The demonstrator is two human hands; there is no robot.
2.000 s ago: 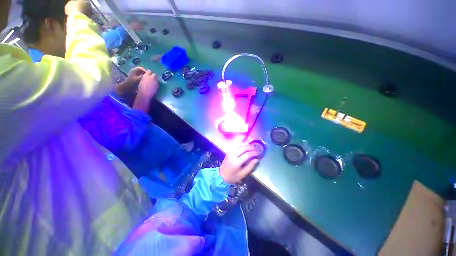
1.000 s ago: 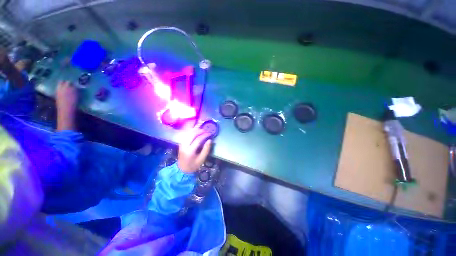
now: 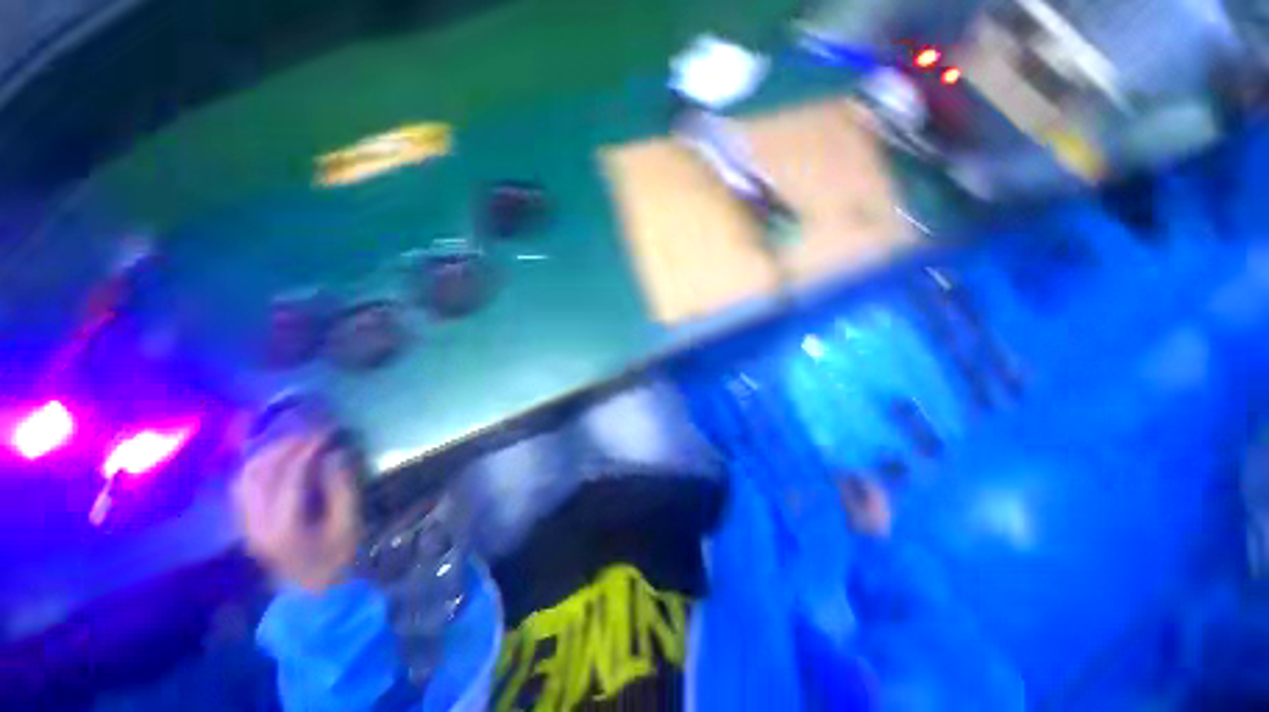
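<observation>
The whole view is blurred. My left hand (image 3: 299, 508) is at the bench's front edge at lower left, with its fingers around a round black part (image 3: 288, 415). A small patch of skin beyond a blue sleeve at lower right appears to be my right hand (image 3: 866, 504); it is mostly hidden and its grip does not show. Beside it is a shiny clear blister tray (image 3: 874, 369) with dark shapes. Several dark discs (image 3: 454, 278) lie on the green bench. A dispensing syringe (image 3: 731, 164) rests on a tan cardboard sheet (image 3: 668, 264).
A glaring pink-purple lamp (image 3: 45, 429) stands left of my left hand. A yellow holder (image 3: 386, 150) lies behind the discs. White tissue (image 3: 717, 70) is above the cardboard. Red lit digits (image 3: 930, 59) show at upper right. Shiny clear-wrapped parts (image 3: 425, 556) are below the bench edge.
The view has swung right, so the lamp and discs sit further left. The blister tray, red digits and apparent right hand have come into view. My left hand stays around the black part.
</observation>
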